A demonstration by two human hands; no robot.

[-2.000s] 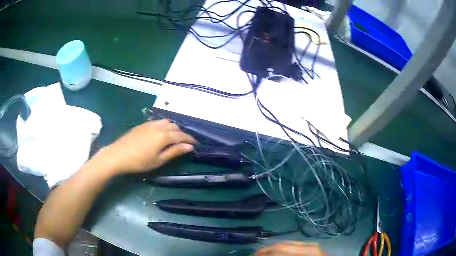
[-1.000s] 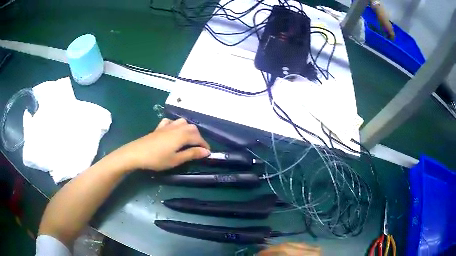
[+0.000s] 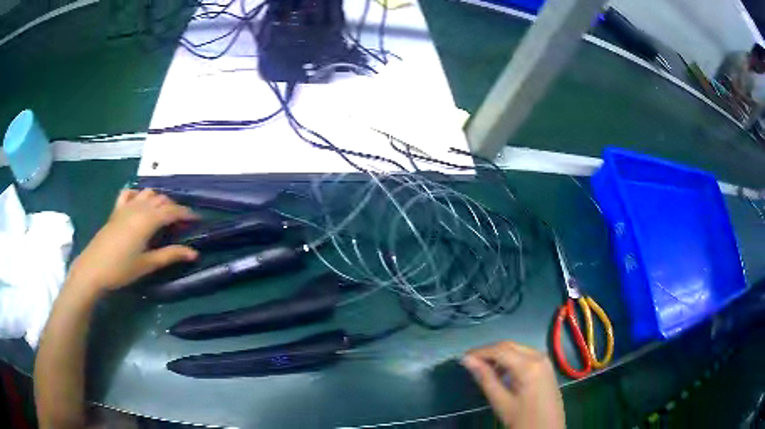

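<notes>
Several black pens lie side by side on the green bench, tips to the left; the nearest pen [image 3: 260, 356] has small blue marks. My left hand [image 3: 159, 230] has thumb and fingers on either side of the tip half of a pen [image 3: 243, 228] near the white board; its tip is hidden. Clear filament [image 3: 419, 243] lies in tangled loops right of the pens, with thin black cords among them. My right hand [image 3: 512, 377] is at the front edge, fingers curled and slightly blurred; whether it pinches a thin strand cannot be told.
Scissors [image 3: 575, 323] with red and orange-yellow handles lie beside a blue bin [image 3: 671, 251] at right. A grey post [image 3: 537, 75] stands behind. A white board [image 3: 210, 109] bears a black box [image 3: 298, 38] and cords. A white cloth [image 3: 38, 260] and pale blue device [image 3: 29, 151] are left.
The view has swung right, showing more of the blue bin and the scissors. My right hand has come further into view and moved right of the pens. My left hand stays at the pens' tip side.
</notes>
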